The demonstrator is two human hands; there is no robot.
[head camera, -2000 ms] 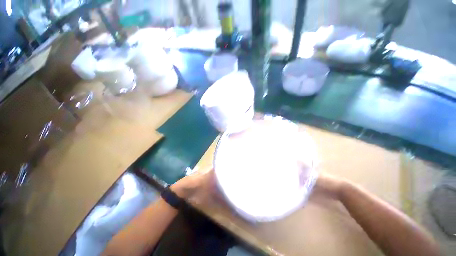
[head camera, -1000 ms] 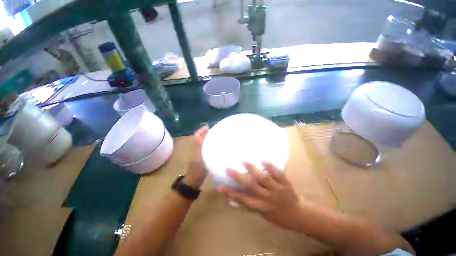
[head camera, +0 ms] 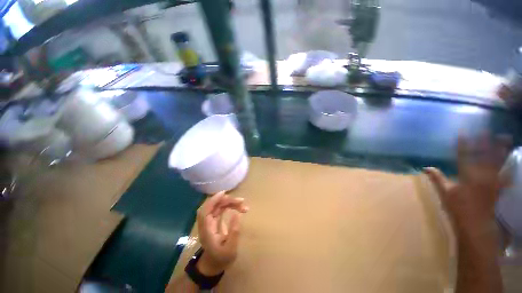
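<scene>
My left hand (head camera: 220, 229), with a dark band on the wrist, is raised over the left part of the cardboard sheet (head camera: 326, 223). Its fingers are curled but apart, and it holds nothing. My right hand (head camera: 475, 177) is blurred at the right, fingers spread, with nothing seen in it. Stacked white bowls (head camera: 212, 154) lean at the cardboard's rear left corner, just beyond my left hand. A white bowl (head camera: 509, 189) is cut off by the right edge, beside my right hand; I cannot tell whether they touch.
A single white bowl (head camera: 333, 110) stands on the green belt (head camera: 286, 123), and another (head camera: 218, 105) is partly behind the green post (head camera: 232, 63). More white bowls (head camera: 97, 126) stand at the left by brown cardboard. A yellow-and-dark cylinder (head camera: 188, 57) and white bundles (head camera: 326, 72) are at the rear.
The white bowl between my hands is gone from there. My right hand has moved far right and opened; my left hand is empty. The view has turned, shifting the stacked bowls rightward.
</scene>
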